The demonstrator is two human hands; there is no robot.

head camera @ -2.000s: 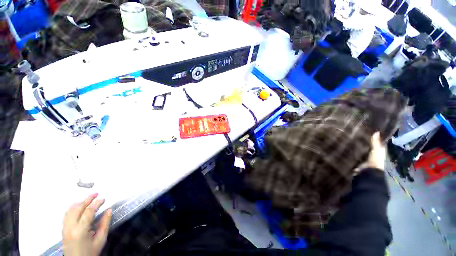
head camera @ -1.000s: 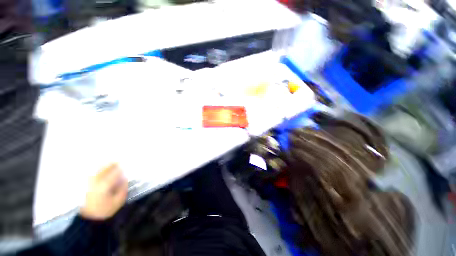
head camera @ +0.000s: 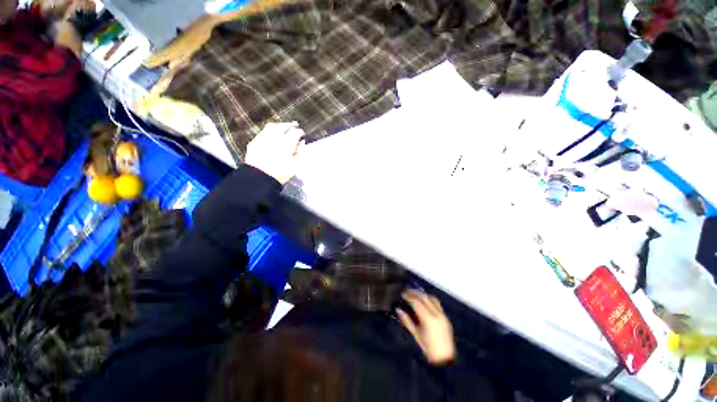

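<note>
A brown plaid garment piece (head camera: 314, 74) with cream check lines lies spread on the white table (head camera: 377, 204), left of the sewing machine. My left hand (head camera: 275, 151) is at the near edge of the cloth, by the table's front edge. Its fingers look curled, but glare hides whether they grip the cloth. My right hand (head camera: 431, 326) is in front of the table edge, above my lap, with fingers bent and apart and nothing visible in it. The white sewing machine (head camera: 660, 118) with a blue stripe stands at the right. Its needle area (head camera: 554, 184) is bare of cloth.
A red phone (head camera: 617, 318) and small thin snips (head camera: 557, 267) lie near the table's front edge at right. A blue bin (head camera: 165, 177) with yellow round items (head camera: 128, 186) stands at left. Dark plaid cloth (head camera: 47, 338) is heaped lower left. Red checked cloth (head camera: 35, 102) is upper left.
The view has swung left to the spread plaid cloth. My left hand has moved to that cloth's edge. My right hand no longer holds the plaid bundle seen two seconds ago.
</note>
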